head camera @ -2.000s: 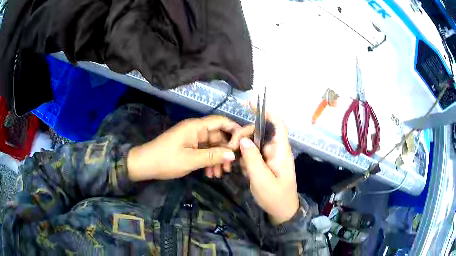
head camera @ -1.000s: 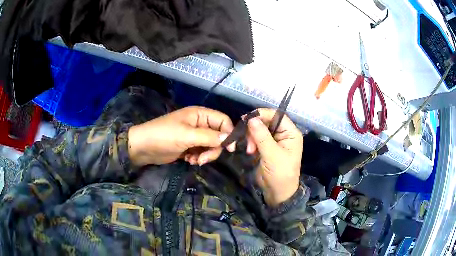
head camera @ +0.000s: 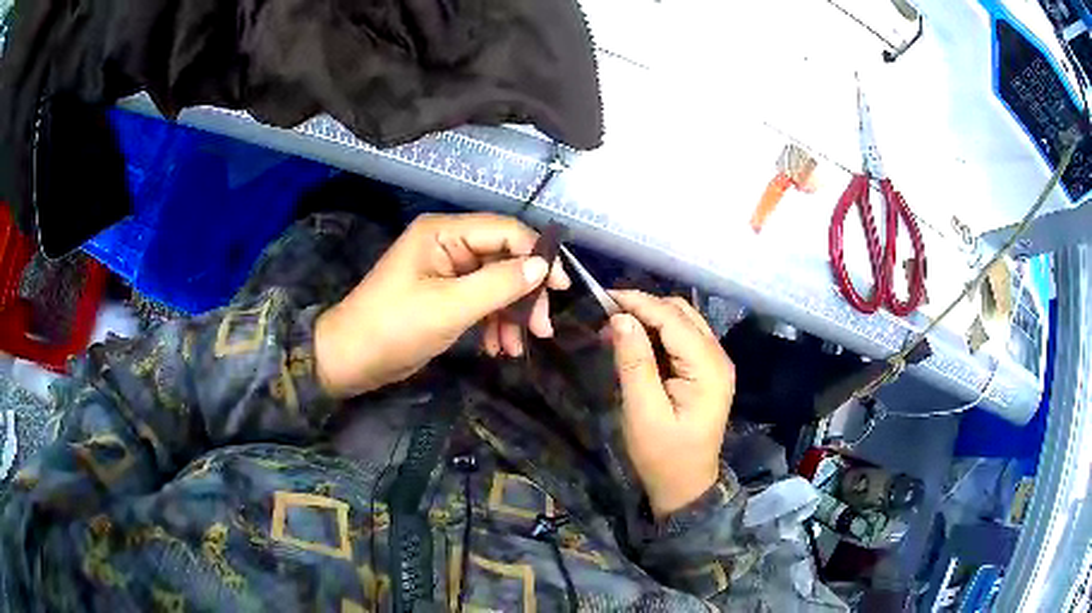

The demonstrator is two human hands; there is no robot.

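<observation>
My left hand [head camera: 437, 293] pinches a small dark brown fabric strip [head camera: 548, 243] between thumb and forefinger. My right hand [head camera: 673, 389] holds silvery tweezers [head camera: 587, 280], which point up and left. Their tips are at or just beside the strip; whether they grip it I cannot tell. Both hands are above the lap, in front of the table edge. The dark brown jacket [head camera: 335, 60] lies over the table at the upper left, apart from the hands, and part of it hangs over the edge.
Red-handled scissors [head camera: 878, 246] and a small orange tool [head camera: 774, 199] lie on the white table [head camera: 707, 108]. A cord [head camera: 1012, 246] crosses the table's right end. A blue crate [head camera: 198, 222] and a red crate [head camera: 58, 314] stand at the left.
The tweezers were held upright in my right hand, away from the strip. They now point left, with the tips at the strip. My right fingers have left the strip; my left hand has risen slightly.
</observation>
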